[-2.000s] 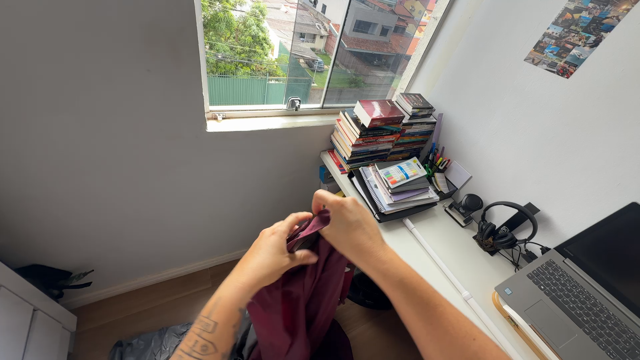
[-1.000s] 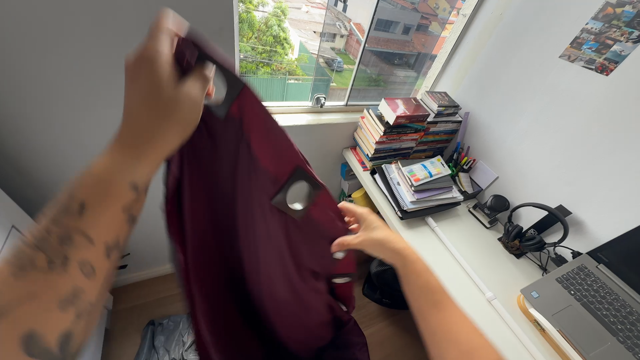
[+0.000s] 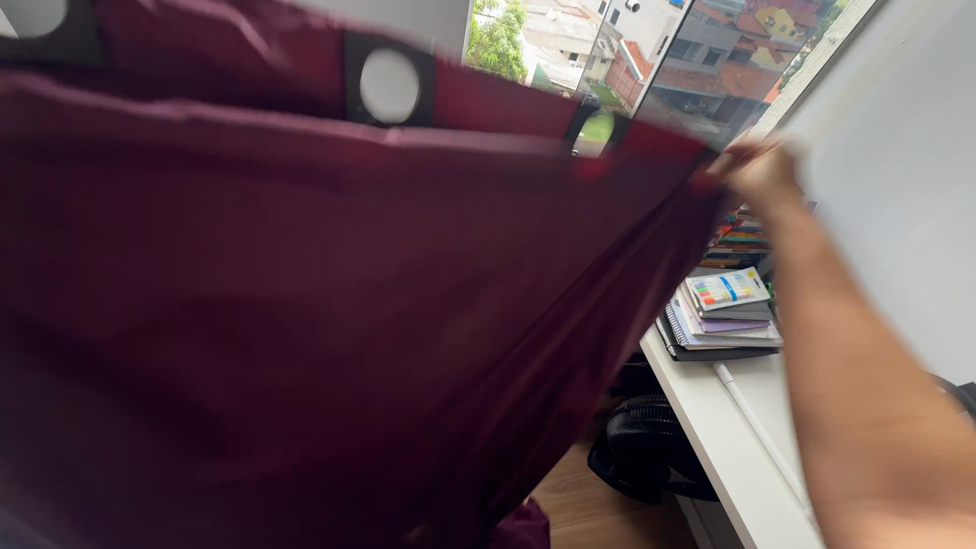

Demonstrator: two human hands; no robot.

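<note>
A maroon grommet curtain (image 3: 320, 290) is spread wide across the left and middle of the view. Large holes in dark square patches run along its upper band, and light shows through them. At the curtain's upper right corner my right hand (image 3: 762, 171) grips the fabric, blurred by motion. My left hand does not show; the cloth fills that side up to the frame edge. The lower part of the curtain hangs in diagonal folds from the right hand.
Behind the curtain is a window (image 3: 686, 61). On the white desk (image 3: 732, 457) at the right lie a stack of notebooks (image 3: 732, 328) with a pack of markers on top, and a white rod (image 3: 762, 435). Books (image 3: 740, 236) are piled near the window. A black fan (image 3: 648, 427) stands beside the desk.
The curtain, bunched between both hands two seconds ago, is now stretched out wide. My right hand has moved up and right and now grips its corner. My left hand has gone out of sight.
</note>
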